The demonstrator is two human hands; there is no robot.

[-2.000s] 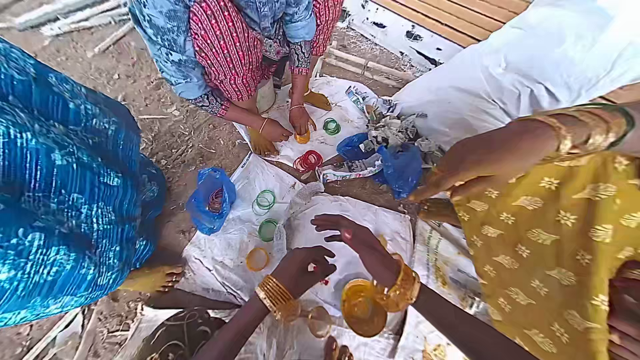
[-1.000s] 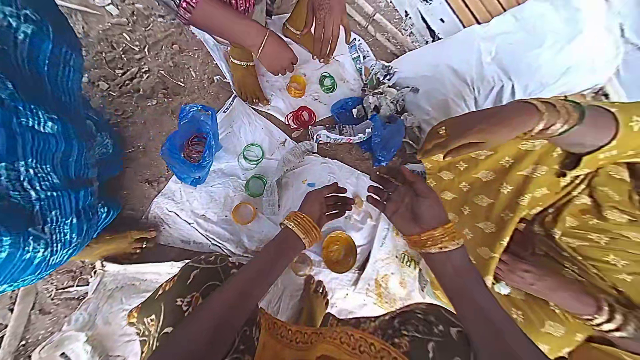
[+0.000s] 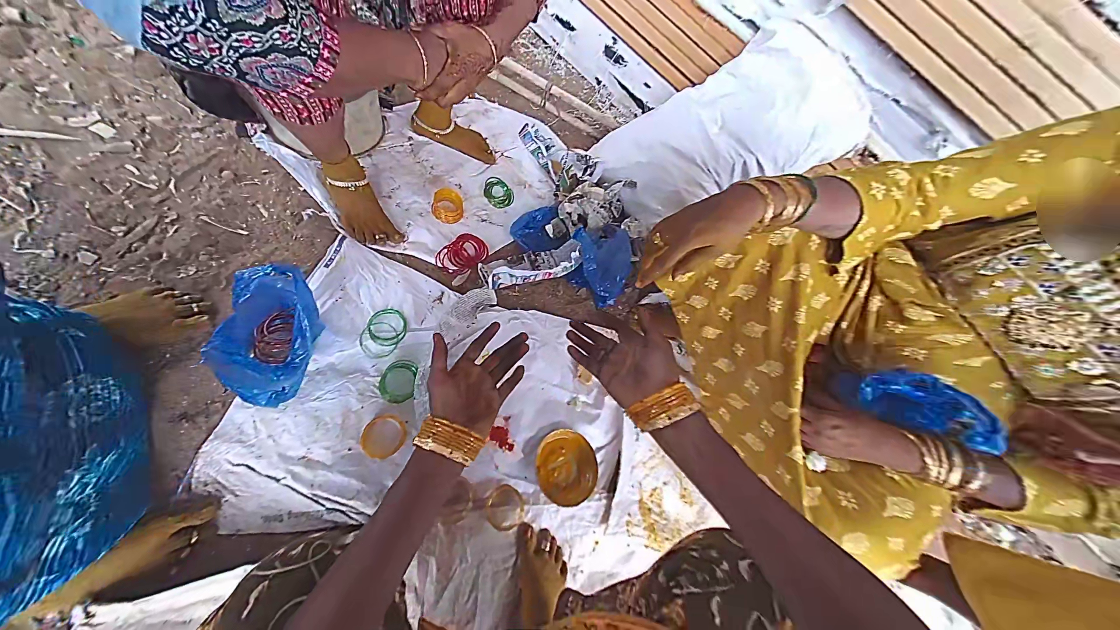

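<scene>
My left hand (image 3: 472,381), palm up with fingers spread, holds nothing above the white sheet (image 3: 289,464); gold-coloured bangles (image 3: 450,440) circle its wrist. To its right, my right hand (image 3: 626,357) is also turned up and empty, with gold-coloured bangles (image 3: 662,406) on its wrist. Between my forearms lies a round yellow dish (image 3: 566,468). Green bangles (image 3: 398,381) and a yellow bangle stack (image 3: 383,437) rest left of my left hand. Beyond the hands are red bangles (image 3: 462,253), an orange stack (image 3: 447,206) and more green bangles (image 3: 499,192).
A blue plastic bag (image 3: 267,337) holding dark red bangles lies at the left. Crumpled blue plastic (image 3: 604,262) and paper sit beyond my hands. A person in yellow is at the right, another with clasped hands at the top, and a third in blue at the left.
My hands have turned palms up with the fingers spread. The person at the top has drawn their hands back from the bangles and clasped them. The view has shifted.
</scene>
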